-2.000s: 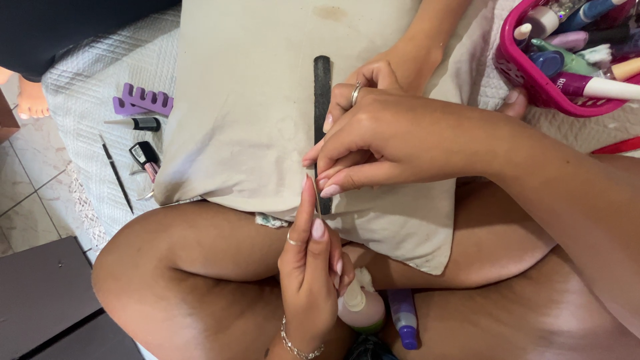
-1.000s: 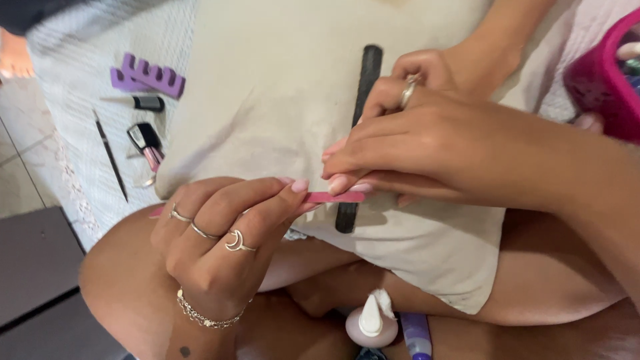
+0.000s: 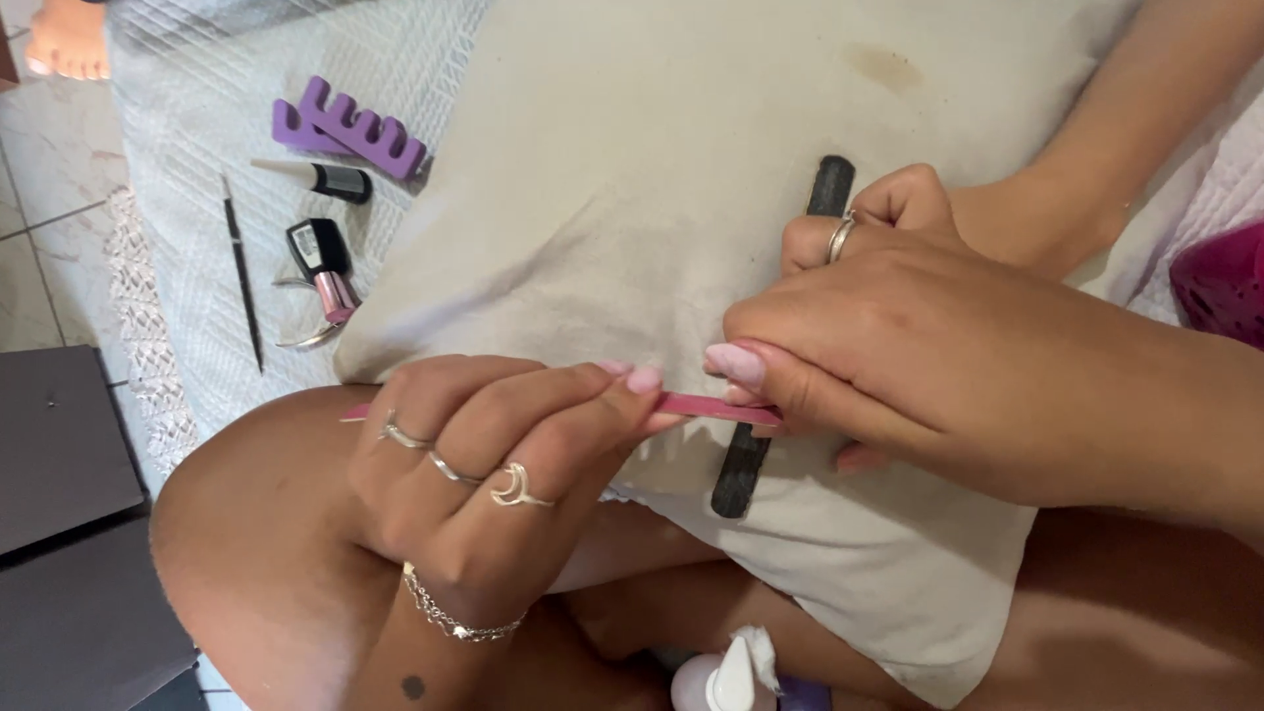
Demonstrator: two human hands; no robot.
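My left hand (image 3: 494, 454), wearing rings and a bracelet, pinches a thin pink nail file (image 3: 701, 406). The file lies nearly level, its right end at my right thumb. My right hand (image 3: 918, 346) reaches in from the right, fingers curled around the end of another person's limb (image 3: 1096, 168). Whether that end is a hand or a foot cannot be told; my fingers cover most of it. Below my right hand, a black nail file (image 3: 743, 469) lies slanted on a beige cushion (image 3: 632, 138), its middle hidden.
Purple toe separators (image 3: 360, 128), a black-capped tube (image 3: 341, 183), a nail polish bottle (image 3: 321, 259) and a thin tool (image 3: 240, 267) lie on the white bedspread at left. A white-nozzled bottle (image 3: 731, 681) stands between my legs. A magenta basket (image 3: 1224, 281) is at right.
Two seconds ago my left hand was upright with its fingers pointing up; now its back faces the camera and the pink file lies sideways. My right hand stays at the other person's limb. The view is closer.
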